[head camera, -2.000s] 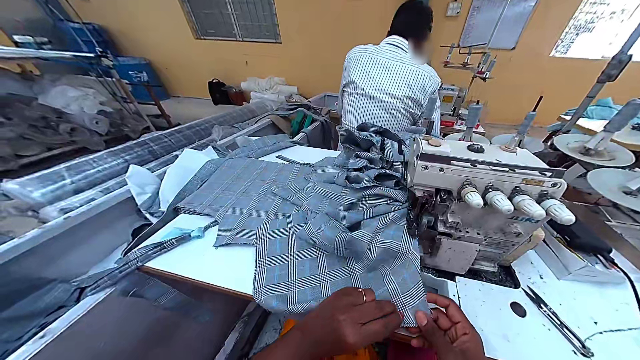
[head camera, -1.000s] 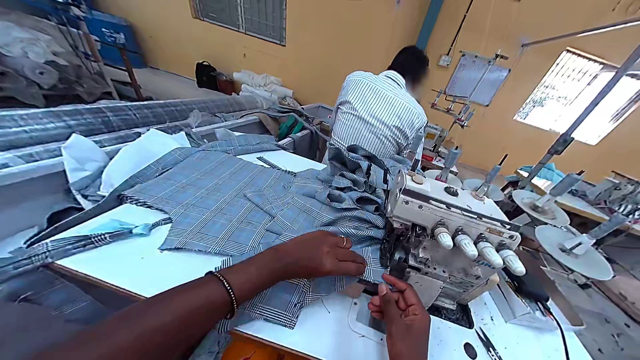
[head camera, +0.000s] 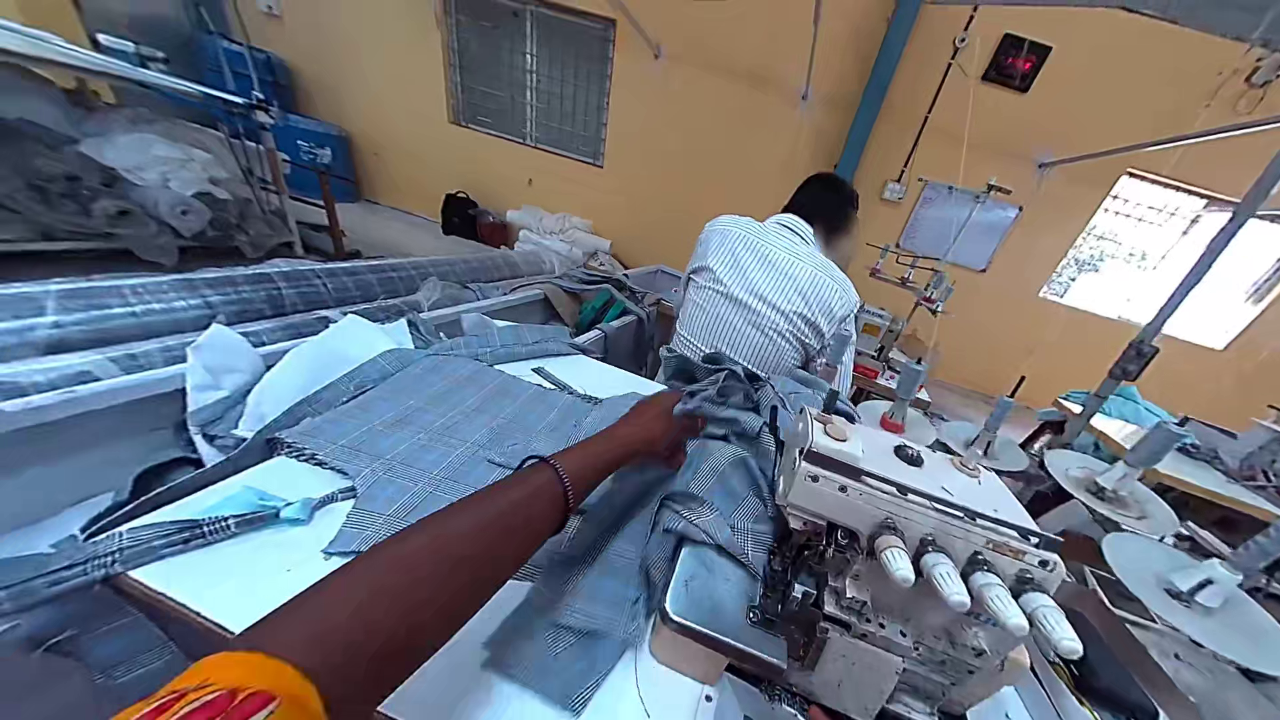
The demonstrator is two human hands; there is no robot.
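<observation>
My left hand [head camera: 660,428] reaches forward over the table, its fingers closed on grey-blue plaid fabric [head camera: 715,480] beside an overlock sewing machine [head camera: 915,500]. Part of that cloth hangs blurred below the hand, left of the machine's metal plate [head camera: 715,600]. More plaid pieces [head camera: 440,420] lie flat on the white table [head camera: 230,580], under and left of my forearm. A bunched heap of the same fabric stands against the machine's left end. Of my right hand [head camera: 818,712], only what looks like a fingertip shows at the bottom edge; the rest is out of view.
A person in a striped shirt [head camera: 765,290] sits ahead, facing away. Long wrapped fabric rolls [head camera: 250,300] lie at the left, behind a grey trough. Thread stands with round discs [head camera: 1190,590] and a slanted pole [head camera: 1180,300] are at the right.
My left hand has moved forward from the machine's front to the fabric heap. The near plaid cloth has shifted with blur. My right hand has dropped almost out of view.
</observation>
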